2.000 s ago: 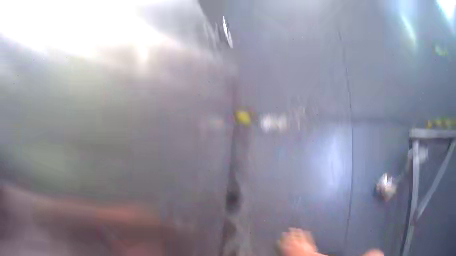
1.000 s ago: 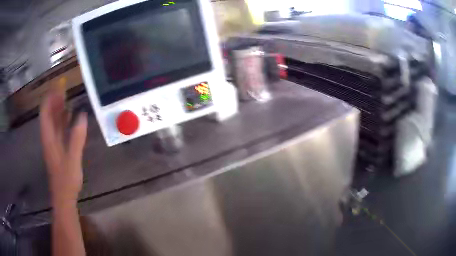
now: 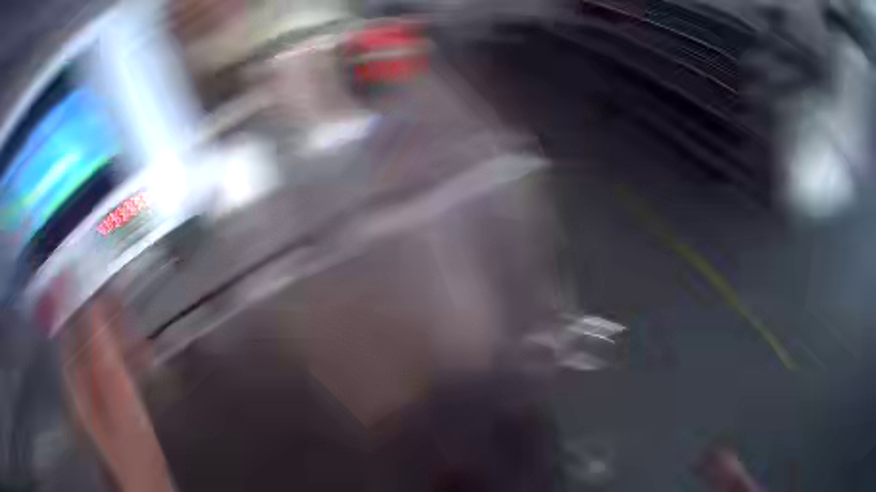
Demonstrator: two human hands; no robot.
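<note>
The frame is strongly blurred. The white control box (image 3: 96,269) is at the left, with a lit blue-green screen (image 3: 60,159) and red digits. My left hand (image 3: 96,346) is at the box's lower edge, over the red button area; its fingers are too smeared to read, and I cannot tell whether it touches. The steel machine body (image 3: 384,298) fills the middle. A shiny metal fitting (image 3: 594,332) shows at its low right corner. My right hand (image 3: 728,471) is a small blurred patch at the bottom edge, mostly cut off.
A red object (image 3: 389,50) stands on the machine top near the back. Dark stacked racks (image 3: 672,86) are at the upper right with a white sack (image 3: 816,173) beside them. A curved yellow line (image 3: 716,279) runs over the grey floor (image 3: 692,384) at the right.
The view has swung, so the control box sits further left and its screen is now lit blue. My left hand is lower, against the box's edge in view. My right hand has come into view.
</note>
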